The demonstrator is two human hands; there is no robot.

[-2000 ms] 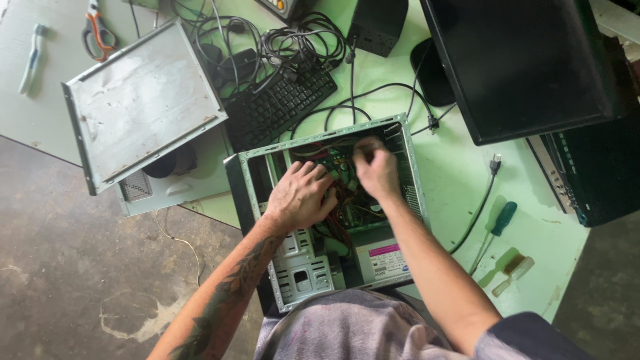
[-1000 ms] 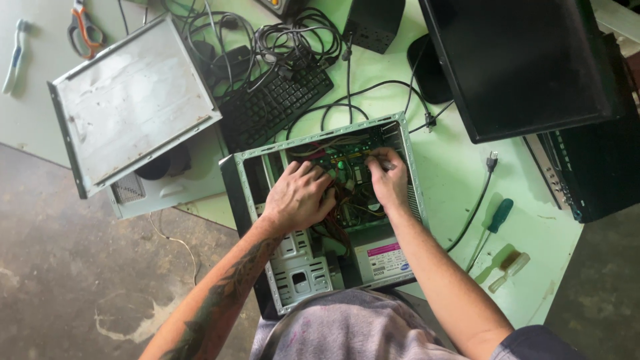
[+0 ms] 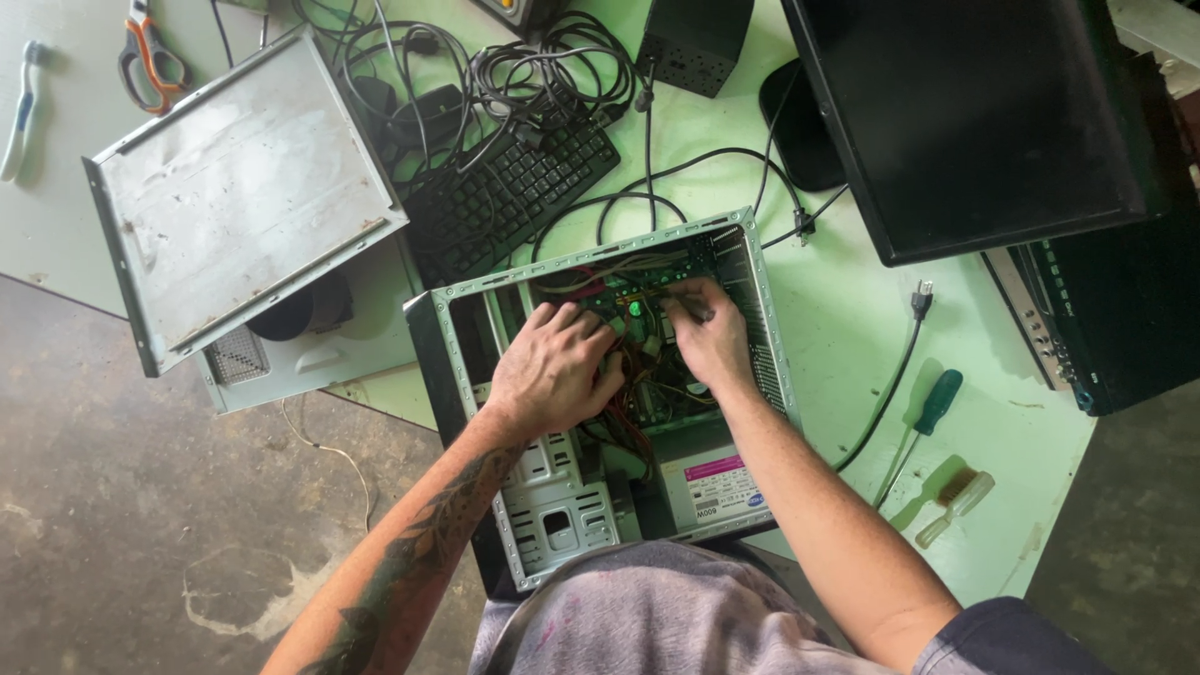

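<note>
An open computer case [image 3: 607,251] lies on its side at the near edge of the table. Inside are a green motherboard [image 3: 656,281], bundled wires [image 3: 637,375] and a power supply [image 3: 717,483] bearing a label. My left hand [image 3: 558,366] reaches over the drive bays, its fingers bent down at the wires and board; whether they grip anything is hidden. My right hand [image 3: 708,333] is over the board near the case's vented rear, thumb and fingertips drawn together. What lies between those fingertips is too small to tell.
A metal side panel [image 3: 244,197], scissors [image 3: 150,70] and a toothbrush [image 3: 21,112] are at left. Behind the case are a keyboard [image 3: 516,187], coiled cables [image 3: 553,70] and a black box [image 3: 694,42]. At right are a monitor [image 3: 975,122], plug cable [image 3: 886,403], screwdriver [image 3: 937,403] and brush [image 3: 956,506].
Two seconds ago my right hand was bent more tightly over the board; its fingers now reach toward the left. My left hand stays at about the same place in the case.
</note>
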